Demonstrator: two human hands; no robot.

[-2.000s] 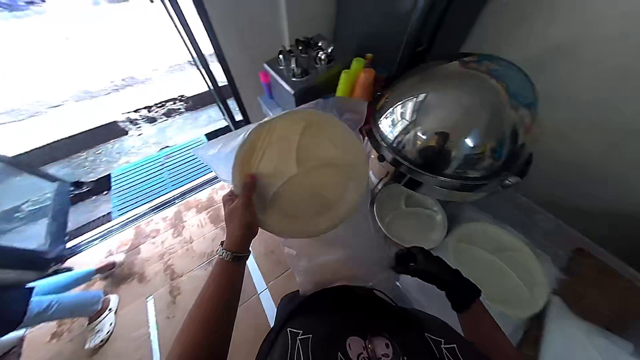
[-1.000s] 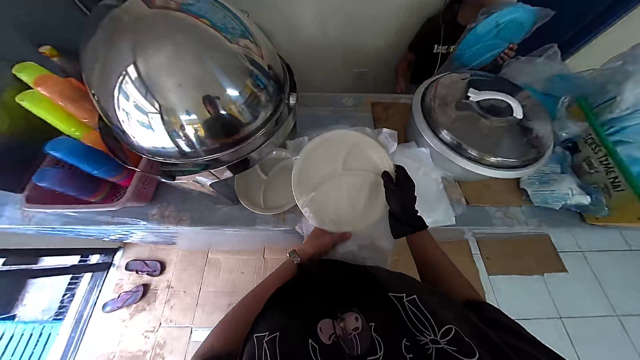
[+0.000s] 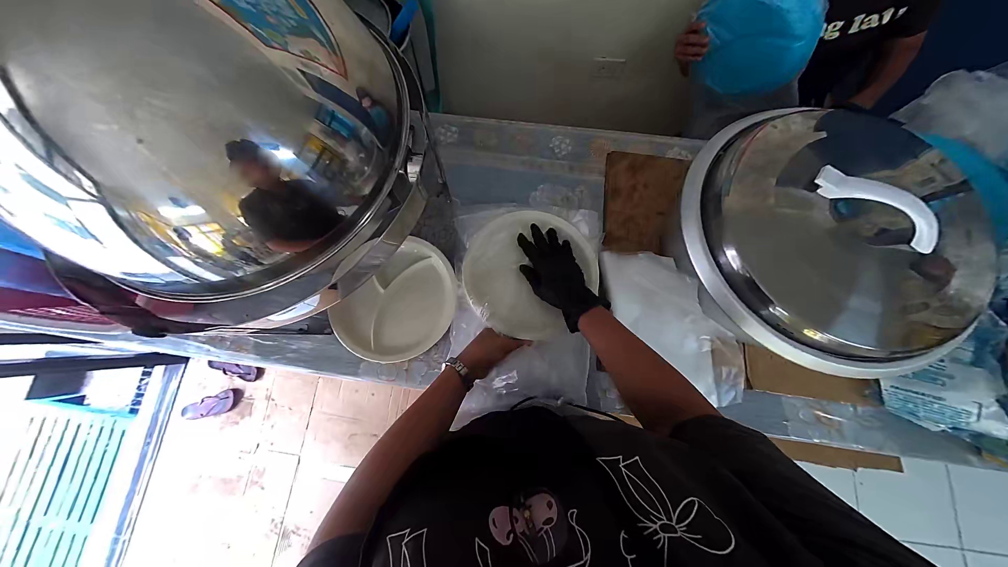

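Note:
A cream divided plate (image 3: 496,272), covered by clear plastic film, lies on the counter in front of me. My right hand (image 3: 555,272), in a black glove, rests flat on top of it with the fingers spread. At the plate's near edge is my bare left hand (image 3: 492,352), a wristwatch on its wrist; its fingertips are partly hidden under the rim. Loose clear plastic (image 3: 524,374) spreads below the plate toward my body. To the left a second cream divided plate (image 3: 402,315) stands partly under the edge of the steel chafing dish.
The domed steel chafing dish (image 3: 236,157) fills the left. On the right is a large round pot with a steel lid (image 3: 874,228). White plastic bags (image 3: 661,315) and cardboard (image 3: 642,201) lie between. Across the counter a person holds a blue wrapped item (image 3: 760,43). Slippers (image 3: 213,403) lie on the floor.
The divided plate, held up between both hands one second ago, now lies lower on the counter. My gloved hand has moved from its right edge onto its top. The view has swung from the doorway to the counter.

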